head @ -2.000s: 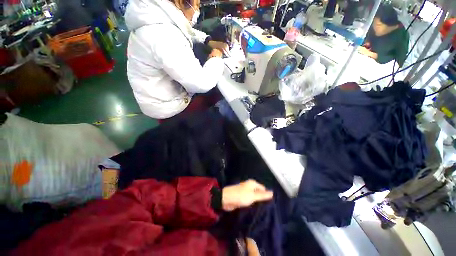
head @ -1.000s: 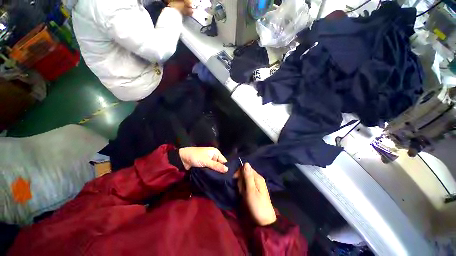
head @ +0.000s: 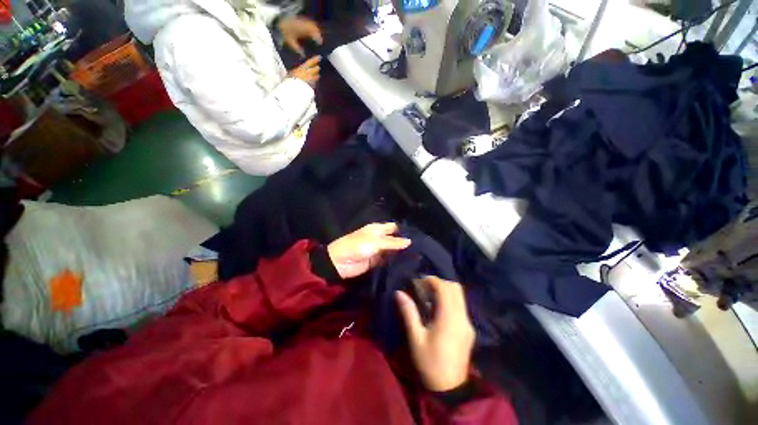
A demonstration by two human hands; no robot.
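Note:
A navy garment piece (head: 415,256) lies over my lap and runs up toward the table edge. My left hand (head: 364,251) is at its left side, fingers closed on the cloth. My right hand (head: 442,334) is over the cloth, lower and to the right, thumb and fingers curled around a small dark thing. I cannot tell if that thing is a tool or cloth, and no blade shows. The two hands are apart. A large crumpled navy garment pile (head: 657,158) lies on the table, one part hanging over the edge.
The sewing machine (head: 731,266) is at the right edge, its bed edge (head: 619,365) at lower right. A clear plastic bag (head: 524,62) and a dark bundle (head: 455,124) lie behind. A person in white (head: 224,83) works ahead left. A grey-white sack (head: 100,257) is at left.
My hands were close together at the cloth with a small silver tip between them; they are now apart, the right hand more curled. The view has shifted. The neighbour's hands have moved.

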